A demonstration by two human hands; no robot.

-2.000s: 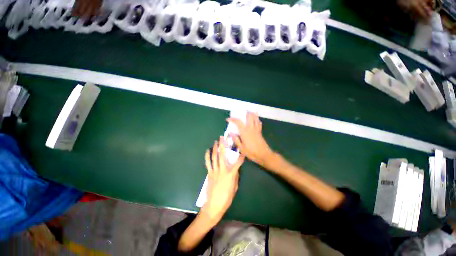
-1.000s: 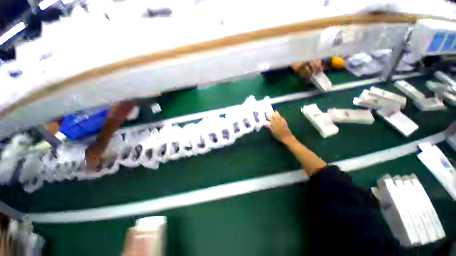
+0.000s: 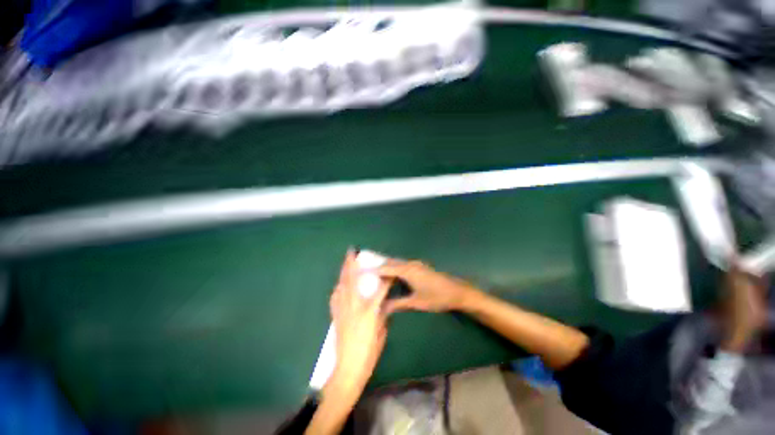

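Note:
My left hand is closed around a slim white carton held at a slant at the near side of the belt. The carton's lower end shows below my left hand. My right hand is at the carton's upper end, its fingers on a small whitish bagged product with a dark part beside the fingers. The fingers hide most of the bag, and blur hides how far it is inside the carton. A long overlapping row of bagged products lies across the upper left of the belt.
Stacked white cartons stand at the right. Loose cartons lie crossed at the upper right. Another person's hand is at the right edge near a carton. A white strip runs along the green belt. Blue material shows at upper left.
My right hand has come back from the right end of the bagged row to the carton. The view has tilted down; the shelf has left the picture, and both my hands now show together.

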